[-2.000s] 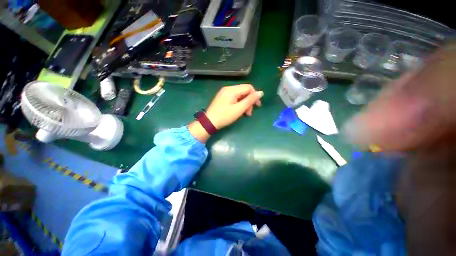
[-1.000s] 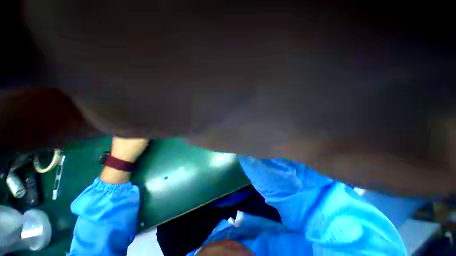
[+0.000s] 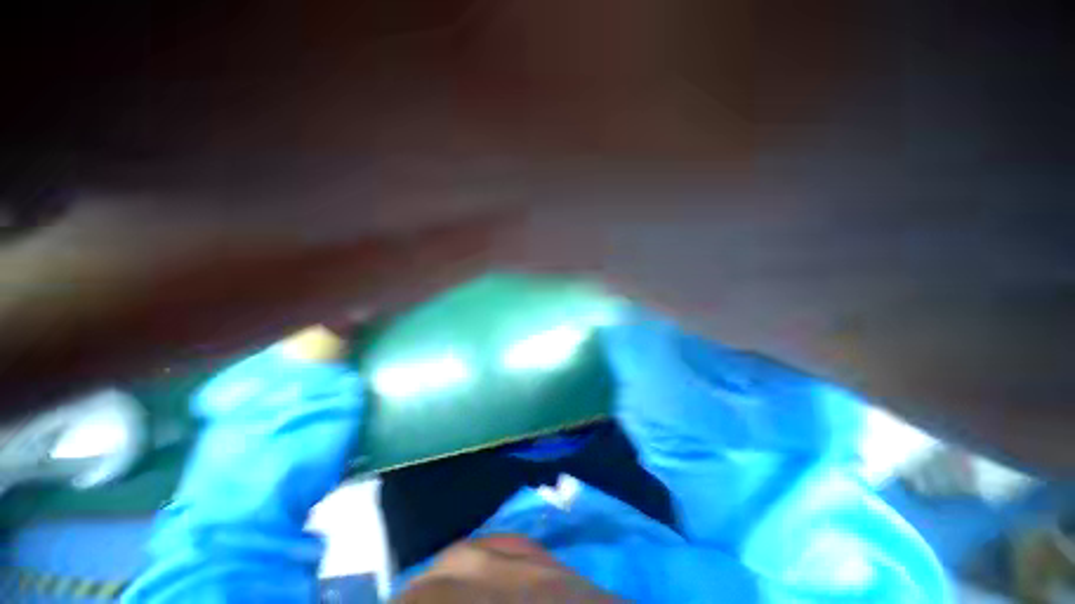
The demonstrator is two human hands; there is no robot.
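A large, dark, blurred shape covers the upper half of the head view. It joins my right sleeve [image 3: 754, 437] and looks like my right hand [image 3: 707, 224] very close to the camera; its fingers cannot be made out. Of my left hand, only a small piece at the wrist [image 3: 315, 343] shows above the left sleeve [image 3: 265, 442]; the rest is hidden behind the blur. The green bench mat [image 3: 483, 407] shows between the two sleeves. No held object can be made out.
A blurred white round thing, likely the fan [image 3: 104, 437], stands at the left. The bench's front edge [image 3: 495, 451] crosses the middle above a dark gap. Blue floor [image 3: 71, 543] shows lower left. Blurred white items [image 3: 902, 442] are at the right.
The view has shifted and blurred. The dark shape still covers the top, and now hides my left wristband, the tape roll and the slim tool. The sleeves remain on either side of the mat.
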